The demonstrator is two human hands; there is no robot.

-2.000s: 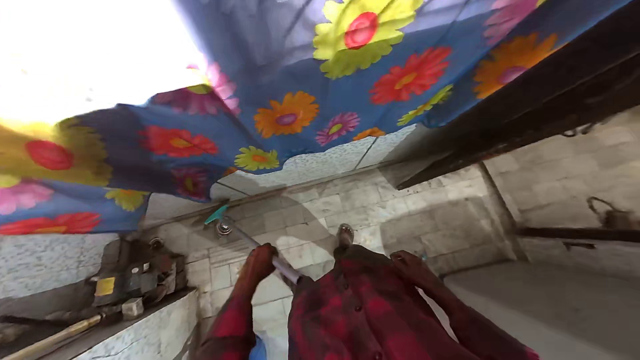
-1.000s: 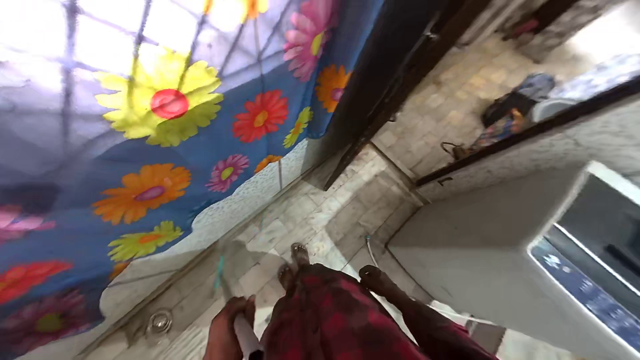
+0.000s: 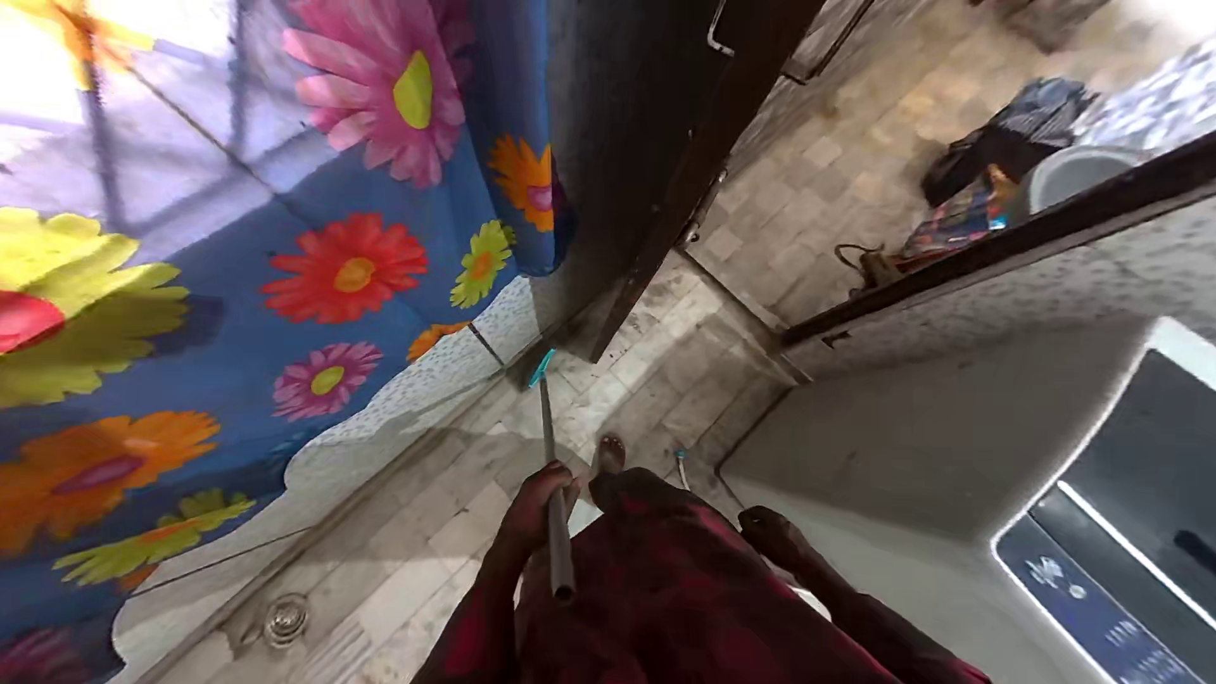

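Note:
My left hand (image 3: 541, 503) is closed around a grey metal pole (image 3: 560, 556), its hollow end pointing toward me. At the pole's far end, a teal floor squeegee head (image 3: 541, 369) rests on the tiled floor (image 3: 456, 532) by the base of the wall, close to the lower edge of the dark door. My right hand (image 3: 774, 534) hangs at my right side, fingers loosely curled, with nothing seen in it. One bare foot (image 3: 611, 450) shows between the hands.
A flowered curtain (image 3: 237, 380) hangs at left above a round floor drain (image 3: 286, 619). The dark door (image 3: 655, 171) stands open beside a raised threshold (image 3: 731, 309). Beyond lie a grey bucket (image 3: 1078, 176) and dark cloth (image 3: 988, 152). A pale appliance (image 3: 912, 456) stands at right.
The squeegee head has moved from near the floor drain along the wall to beside the door. The view has turned toward the doorway. My left hand has kept hold of the pole.

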